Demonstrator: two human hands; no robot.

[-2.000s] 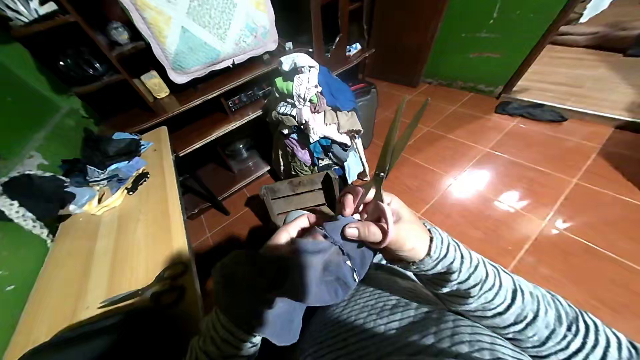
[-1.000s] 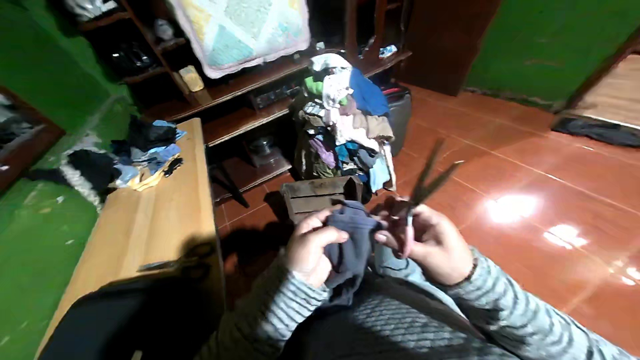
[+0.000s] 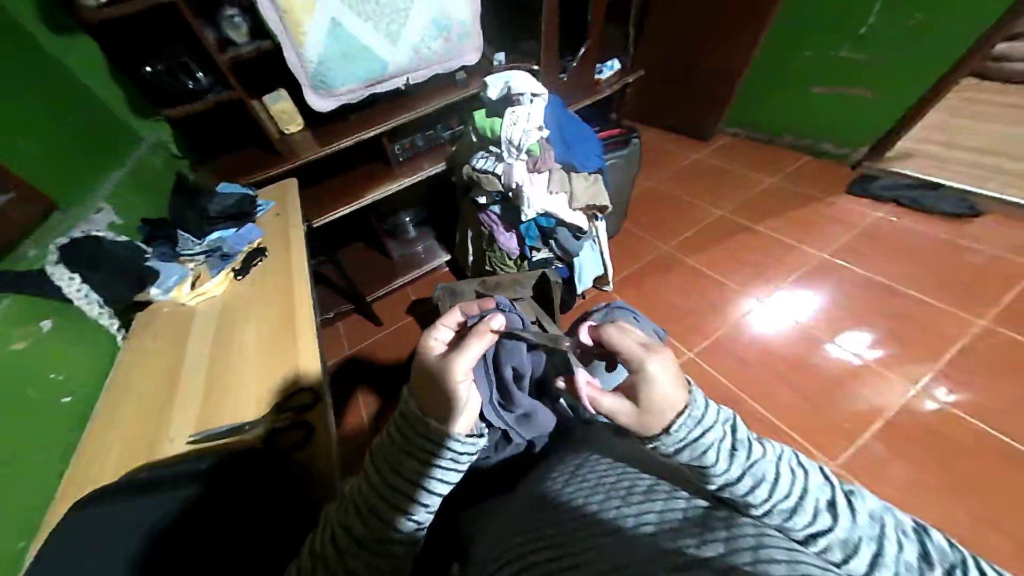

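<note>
Between finger and thumb, my left hand [image 3: 454,364] pinches the upper edge of a dark grey cloth [image 3: 516,392], which hangs in folds over my lap. My right hand [image 3: 636,376] has its fingers in the pink handles of a pair of scissors [image 3: 548,339]. The blades point left and lie against the cloth close to my left fingertips; how far apart they are is hard to tell. More grey fabric [image 3: 628,316] shows behind my right hand.
On the wooden table [image 3: 232,336] at left lie another pair of scissors [image 3: 232,432] and fabric scraps [image 3: 212,248]. A brown box [image 3: 512,286] stands beyond my hands, before a tall heap of clothes [image 3: 528,184]. Shelving [image 3: 376,188] runs behind; tiled floor [image 3: 768,344] spreads right.
The scissors were raised with their blades pointing up and apart; now they point left, at the cloth. My left hand keeps hold of the grey cloth.
</note>
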